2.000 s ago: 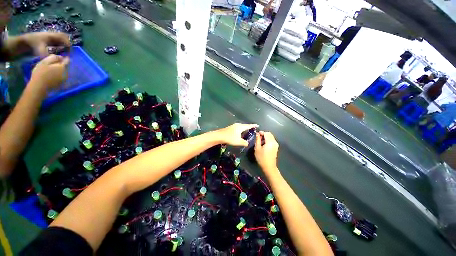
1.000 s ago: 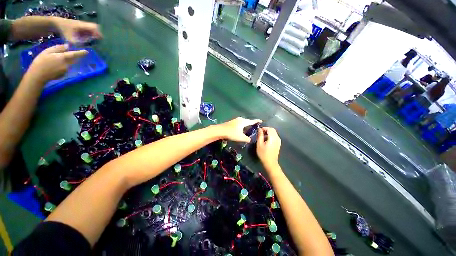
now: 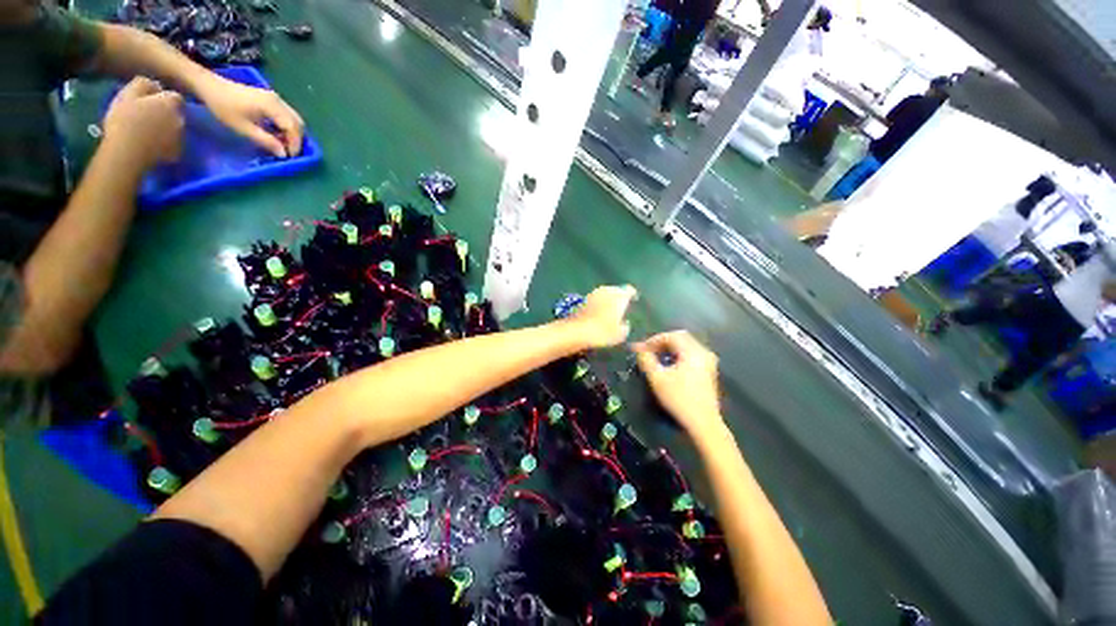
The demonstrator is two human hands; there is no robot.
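Black housings with green-ended parts and red lead wires lie in a large pile below my forearms. My left hand is over the pile's far right edge, beside a round wired unit; whether it grips anything is hidden. My right hand is a little to the right and nearer, apart from the left. Its fingers are closed around a small dark part, mostly hidden by the fingers. Another round wired unit lies on the green belt left of the white post.
A perforated white post stands beyond the pile. A metal rail runs along the belt's far side. At left, another person's hands are over a blue tray. A wire end shows at the bottom right edge.
My hands have moved apart from their earlier close hold on a dark piece. The view has shifted, and the joined unit at lower right has slid almost out of it. Round units near the post have moved rightward.
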